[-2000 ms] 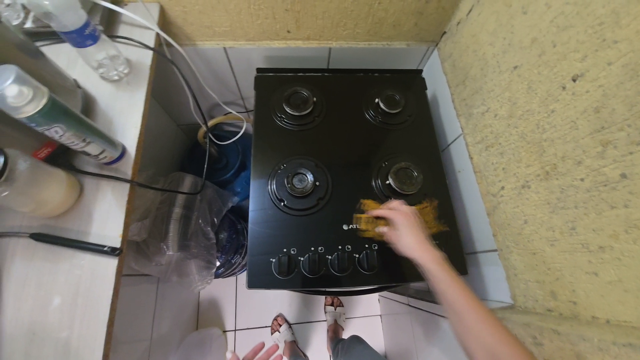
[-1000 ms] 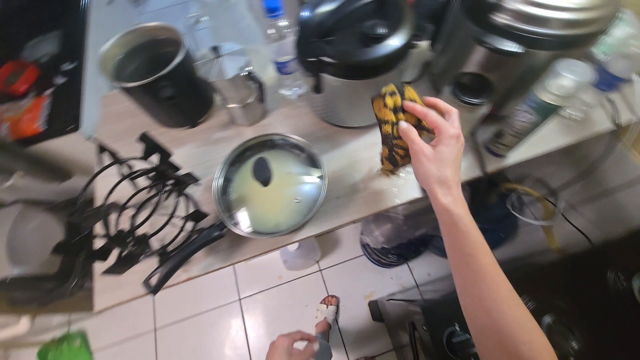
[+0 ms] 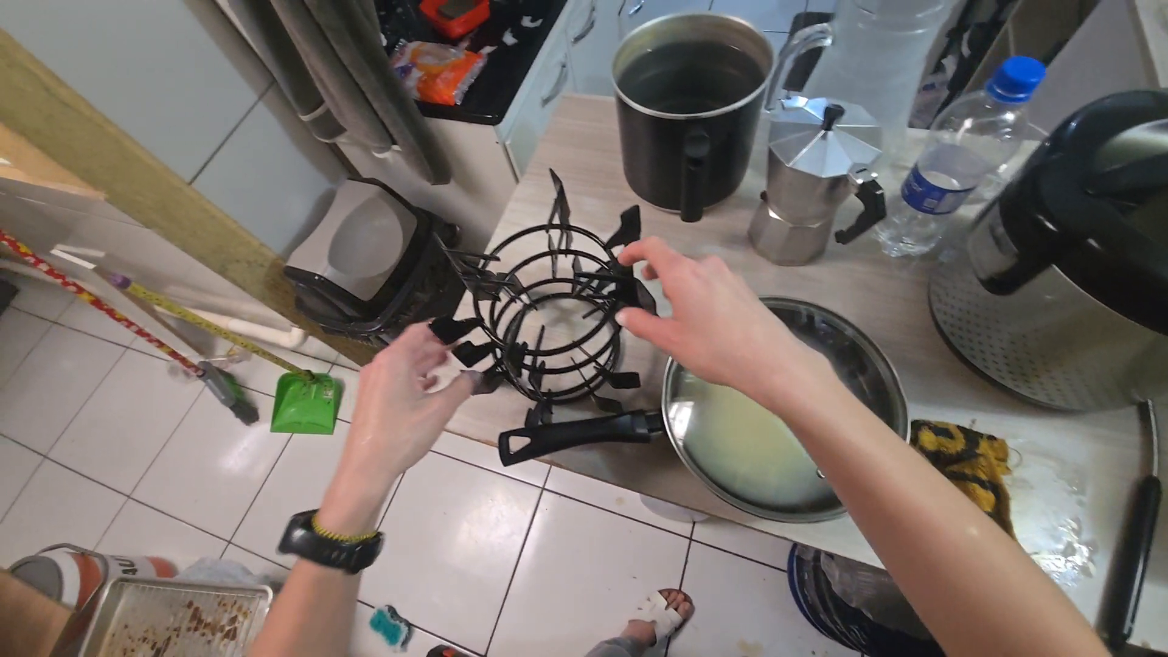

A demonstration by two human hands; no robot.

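Observation:
A stack of black wire stove grates (image 3: 552,315) stands on the light wooden counter. At its left side is my left hand (image 3: 411,392), fingers curled near the grate feet; contact is not certain. My right hand (image 3: 703,310) reaches over the lidded frying pan (image 3: 776,438), thumb and fingers apart around the feet on the stack's right side. The pan's black handle points left, below the grates. A yellow-and-black cloth (image 3: 963,465) lies on the counter to the right of the pan.
Behind the pan stand a black metal mug (image 3: 689,119), a moka pot (image 3: 812,182), a plastic bottle (image 3: 949,164) and a large steel pot (image 3: 1068,265). A trash bin (image 3: 365,255) stands left of the counter. A green dustpan (image 3: 306,401) is on the floor.
The view has swung from the stove to the counter. My right hand has let go of the cloth, which now lies on the counter. Both hands are now at the grates.

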